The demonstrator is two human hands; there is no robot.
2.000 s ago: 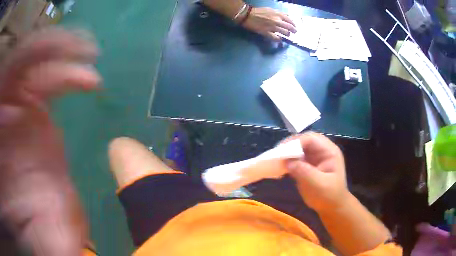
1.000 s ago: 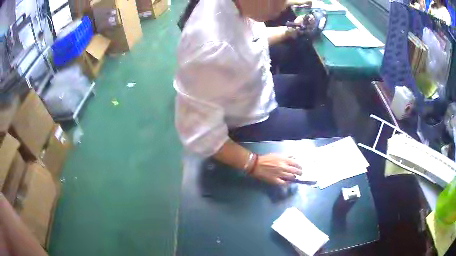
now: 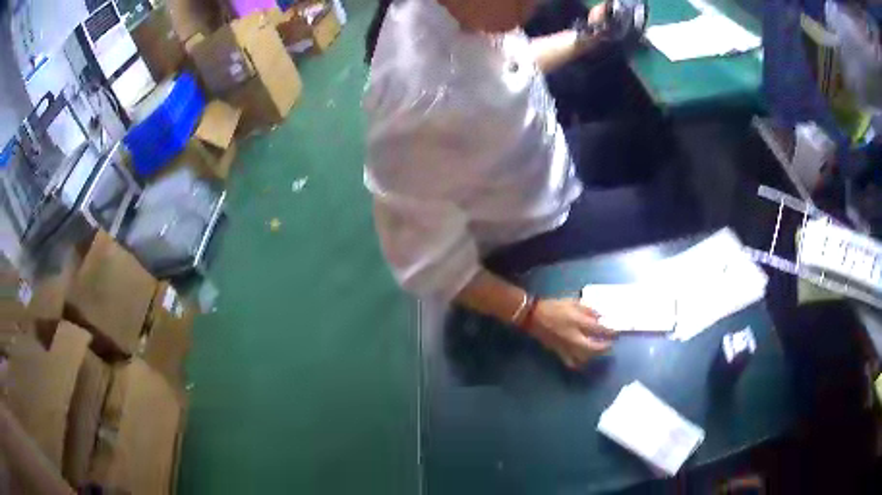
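Observation:
Neither of my hands can be made out. A blurred skin-toned strip at the lower left edge may be part of my left arm. A stack of folded white leaflets (image 3: 650, 428) lies on the dark green tabletop (image 3: 484, 425) near its front. A black stamp with a white top (image 3: 738, 346) stands to its upper right. Larger white sheets (image 3: 720, 280) lie spread at the table's far right. Another person's hand (image 3: 571, 332) rests at the left end of a flat white sheet or pad (image 3: 631, 307) beside them.
A person in a white shirt (image 3: 464, 164) sits across the table. A white ladder-like frame (image 3: 779, 227) is on the right bench. Cardboard cartons (image 3: 111, 290) and a blue crate (image 3: 166, 123) stand on the left beyond the green floor (image 3: 300, 338). Papers (image 3: 701, 37) lie on a farther table.
The view has swung up and left from the table. My hands and the slip in my right hand have left the picture. The other person's hand has shifted slightly off the sheets.

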